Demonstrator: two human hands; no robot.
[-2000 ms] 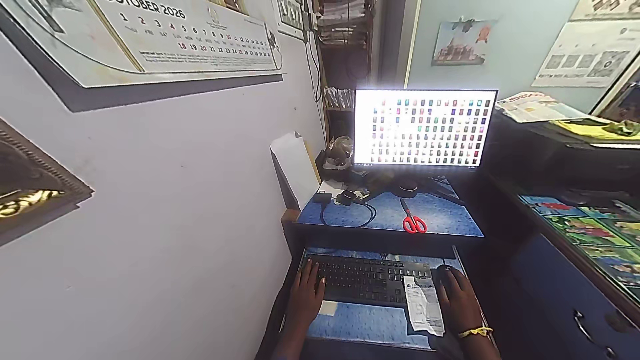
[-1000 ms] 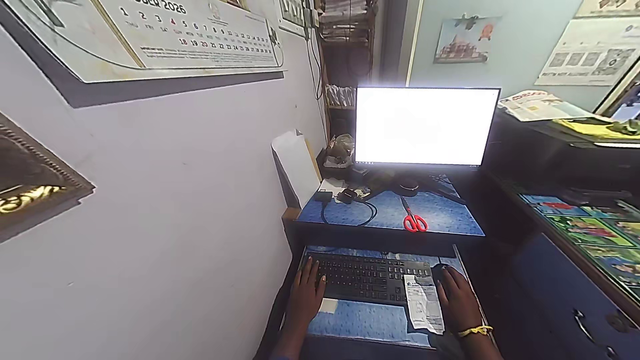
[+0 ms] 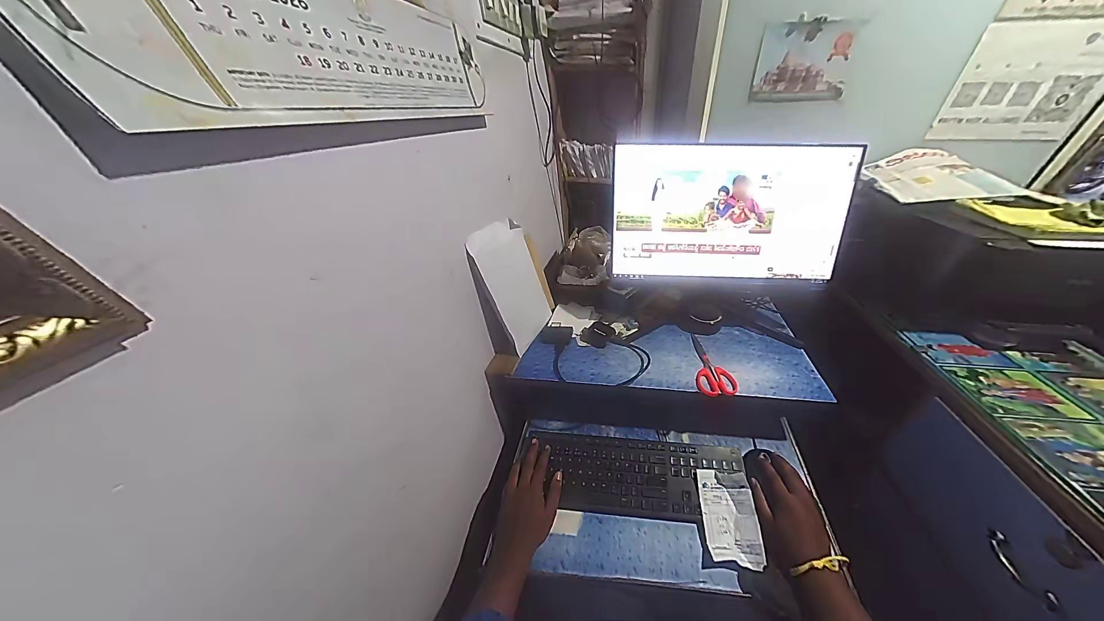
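My left hand (image 3: 530, 500) rests with its fingers spread on the left end of a black computer keyboard (image 3: 612, 474), which lies on a blue pull-out tray. Over a black mouse (image 3: 757, 459) at the tray's right side lies my right hand (image 3: 787, 509), a yellow band around its wrist. A creased paper slip (image 3: 731, 522) bearing print overlaps the keyboard's right end, beside my right hand. Above, on the blue desktop, stands a lit monitor (image 3: 737, 211) showing a page with a picture of people. Scissors with red handles (image 3: 716, 379) lie near the desktop's front edge.
Black cables (image 3: 604, 336) curl on the desktop's left. White sheets (image 3: 509, 280) lean against the wall at left. On the right are a dark cabinet with a metal handle (image 3: 1000, 552), a counter with colourful pictures (image 3: 1018, 392), and newspapers (image 3: 940, 177). A calendar (image 3: 328, 65) hangs upper left.
The monitor went from a grid of small pictures to a blank white screen, and now shows a page with a large picture. Both hands have stayed in about the same places.
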